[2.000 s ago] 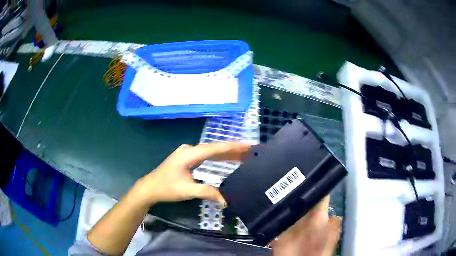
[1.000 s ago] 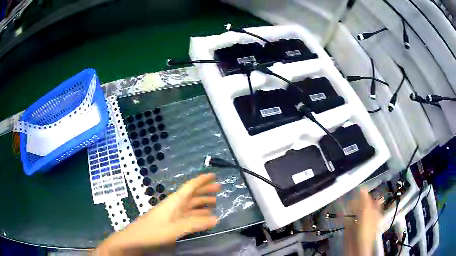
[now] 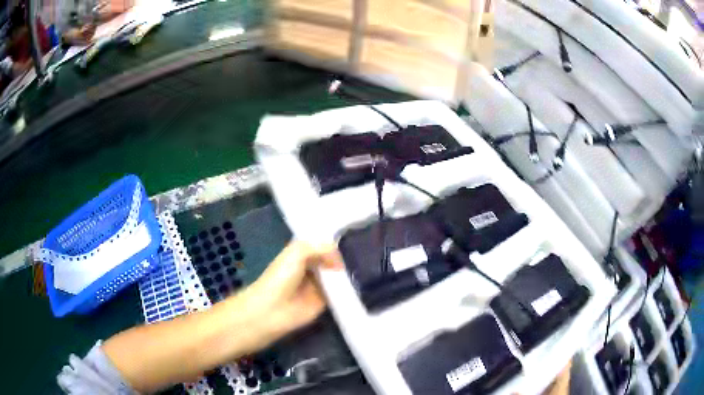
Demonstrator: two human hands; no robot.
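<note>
A white foam tray (image 3: 309, 208) holds several black electronic units (image 3: 478, 216) with white labels and cables lying across them. The tray is tilted and raised above the bench. My left hand (image 3: 301, 281) grips the tray's left edge, its fingers partly hidden by the tray. My right hand (image 3: 562, 382) shows only as a small part at the tray's lower right edge, cut off by the frame; its grip is hidden.
A blue basket (image 3: 108, 289) with white paper stands at left. Beside it lie a label sheet (image 3: 164, 289), perforated white strips (image 3: 185, 266) and round black pads (image 3: 216, 251). Stacked foam trays (image 3: 610, 177) stand at right. A light brown box (image 3: 409, 38) is on the conveyor behind.
My left hand has moved from above the clear sheet onto the tray's left edge. The tray has been lifted and tilted. The light brown box has come into view behind.
</note>
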